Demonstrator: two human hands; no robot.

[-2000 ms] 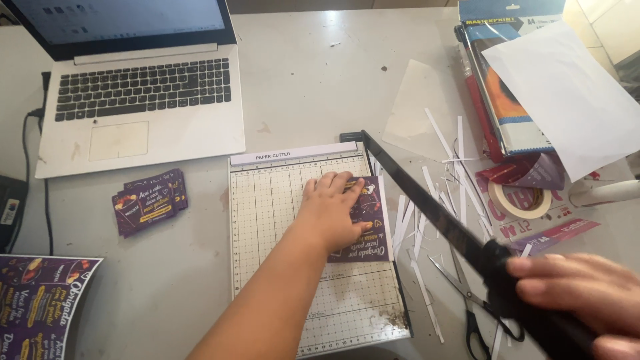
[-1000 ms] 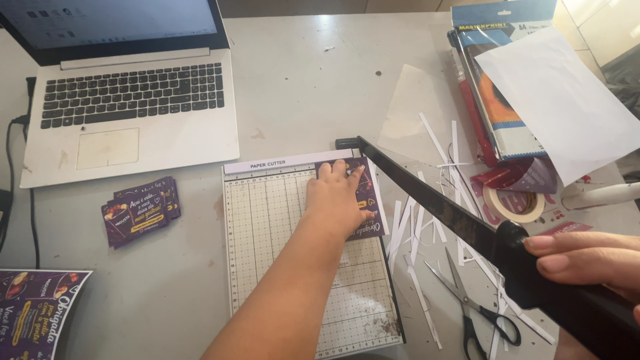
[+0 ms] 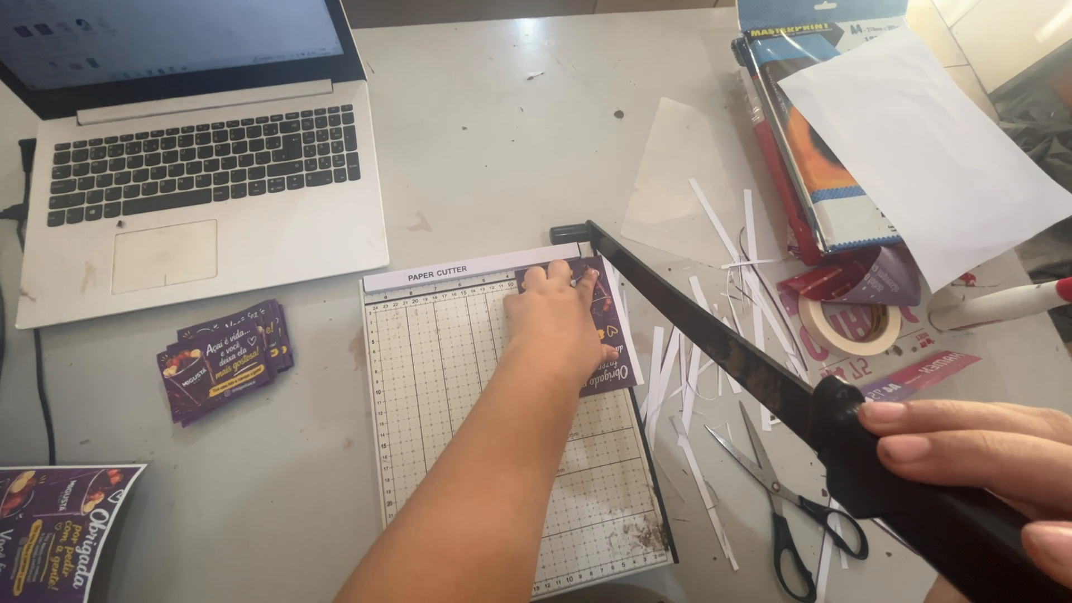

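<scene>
My left hand [image 3: 557,322] presses a purple printed card [image 3: 610,335] flat on the gridded bed of a paper cutter [image 3: 452,377], near its top edge. A white margin of the card reaches past the bed's right edge. My right hand [image 3: 988,461] holds the black handle [image 3: 879,469] of the cutter's blade arm [image 3: 712,335], which is raised and slants from the hinge at the top toward me. The blade does not touch the card. Part of the card is hidden under my fingers.
Left are an open laptop [image 3: 209,243], a pile of purple cards [image 3: 222,360] and a printed sheet [image 3: 63,536]. Right lie paper strips [image 3: 699,494], scissors [image 3: 775,486], a tape roll [image 3: 850,335], a paper pack [image 3: 804,142] under a white sheet [image 3: 930,151], and a white tube [image 3: 1001,306].
My left hand and the card have moved up the cutter bed toward its top edge since the earliest frame. The blade arm stays raised in my right hand.
</scene>
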